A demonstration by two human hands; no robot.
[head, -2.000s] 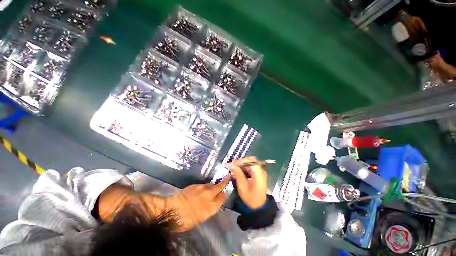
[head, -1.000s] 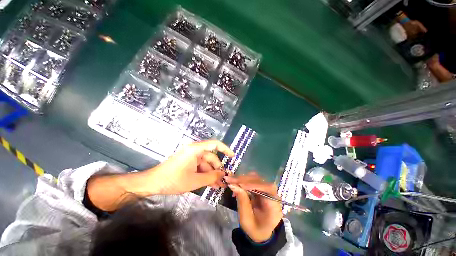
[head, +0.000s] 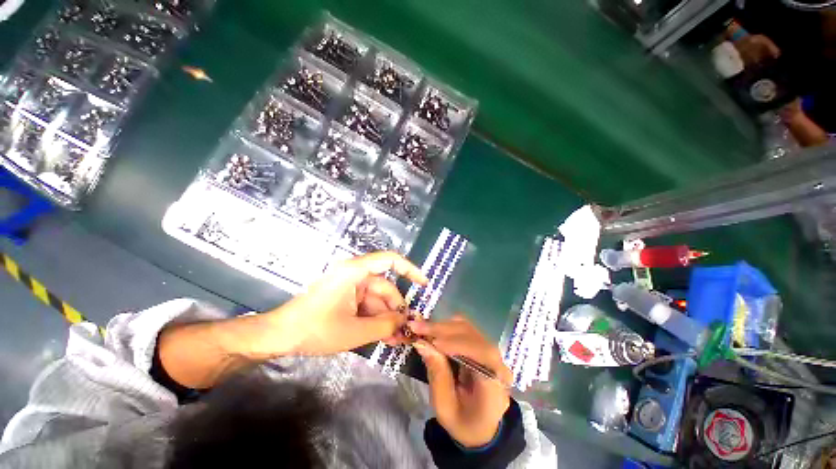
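My left hand (head: 353, 307) pinches a tiny dark component (head: 406, 321) between thumb and finger, over the strip of small pads. My right hand (head: 463, 376) holds the tweezers (head: 478, 368) like a pen and meets my left fingertips at the component; the fingers hide most of it. The strip with dark blue rows (head: 446, 262) lies under and behind the hands. The clear blister tray (head: 353, 142) with heaped small components lies beyond my left hand.
Spare white strips (head: 539, 311) lie right of my right hand. Further right are a red syringe (head: 667, 256), a clear syringe (head: 655, 307), a bottle (head: 596, 349), a blue box (head: 724, 291) and a fan (head: 731, 434). A second tray (head: 78, 82) is far left. Another person's hands (head: 802, 124) show top right.
Two seconds ago both hands were down at the strip; my left hand has since risen and turned, with fingertips meeting over it. In the last second, only the tweezers and right fingers shifted slightly.
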